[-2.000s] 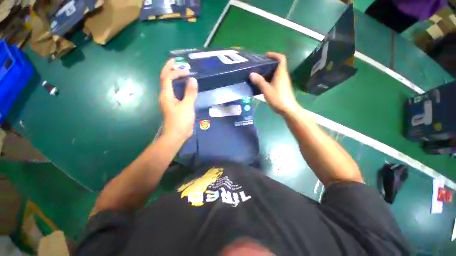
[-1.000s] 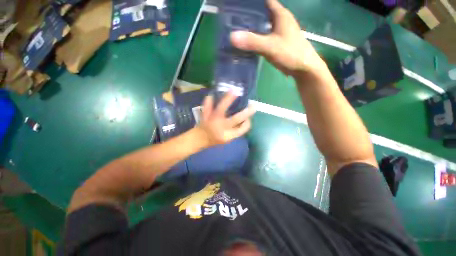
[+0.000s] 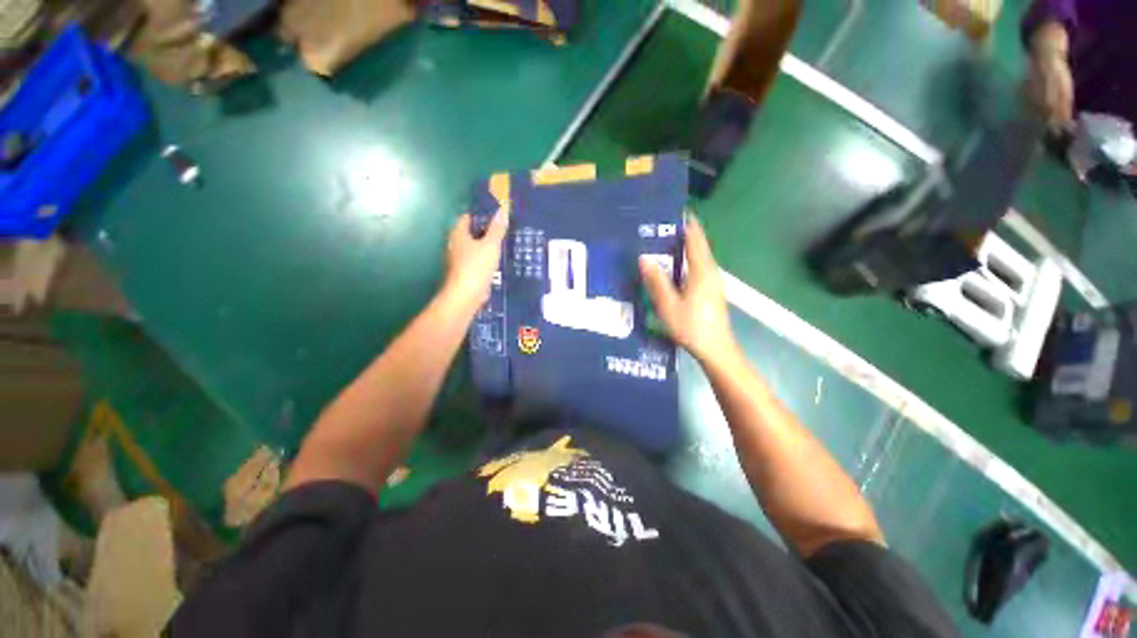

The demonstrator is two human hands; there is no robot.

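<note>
A flat dark navy carton blank (image 3: 586, 374) with a white product picture and a small orange round mark lies in front of my body. Tan flap edges show along its far side. My left hand (image 3: 476, 264) grips its left edge. My right hand (image 3: 690, 293) grips its right edge, with the thumb on the printed face. Whether more blanks lie beneath it is hidden.
A green conveyor belt (image 3: 798, 268) carries dark boxes and a white moulded unit (image 3: 997, 299). An open carton (image 3: 736, 94) stands at its near end. A blue bin (image 3: 75, 131), small black stick (image 3: 181, 163), kraft scraps, a black lump (image 3: 1004, 567) and a person's hand surround the work.
The box I was holding has left my hands, and an open carton now stands on the belt. My hands have moved down onto a flat blank. A white unit now shows on the belt.
</note>
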